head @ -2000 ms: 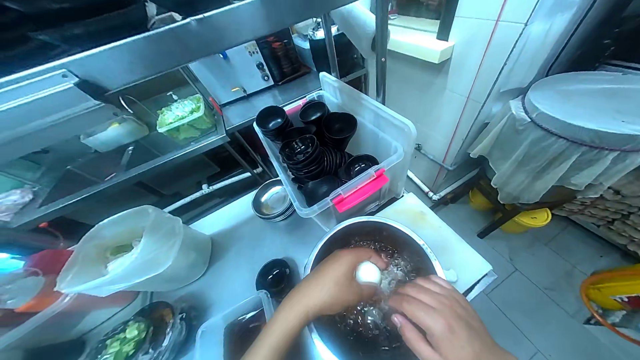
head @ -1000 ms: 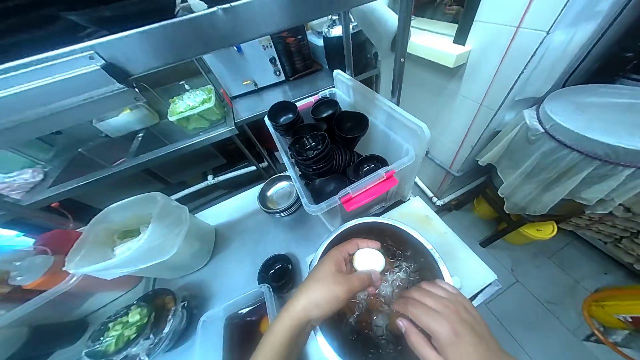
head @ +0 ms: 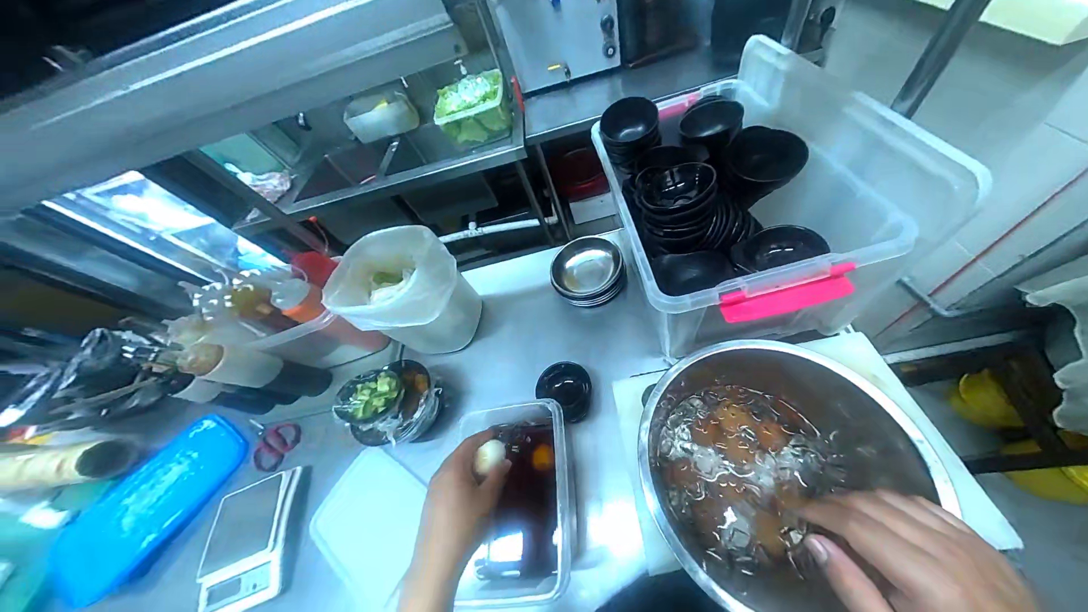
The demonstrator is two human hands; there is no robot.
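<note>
My left hand (head: 466, 497) grips a peeled egg (head: 490, 456) over the left edge of a clear plastic container (head: 563, 510) of dark liquid, in which something orange-yellow shows. At the lower right, my right hand (head: 901, 544) reaches into a steel bowl (head: 931, 463), its fingertips at the water among ice pieces (head: 735, 527) and brown eggs (head: 739, 429). Whether the right fingers hold anything is hidden by the water and ice. A small black bowl (head: 563, 387) stands just behind the plastic container.
Behind the steel bowl stands a clear bin (head: 884, 229) of stacked black bowls. Metal dishes (head: 586, 268), a lined white tub (head: 442, 314) and a bowl of chopped greens (head: 374, 395) stand farther left. A kitchen scale (head: 246, 535), scissors (head: 276, 446) and a flat lid (head: 370, 518) lie at the left.
My left hand has moved left with the egg, from over the steel bowl to over the plastic container. My right hand remains at the steel bowl. The view has swung left.
</note>
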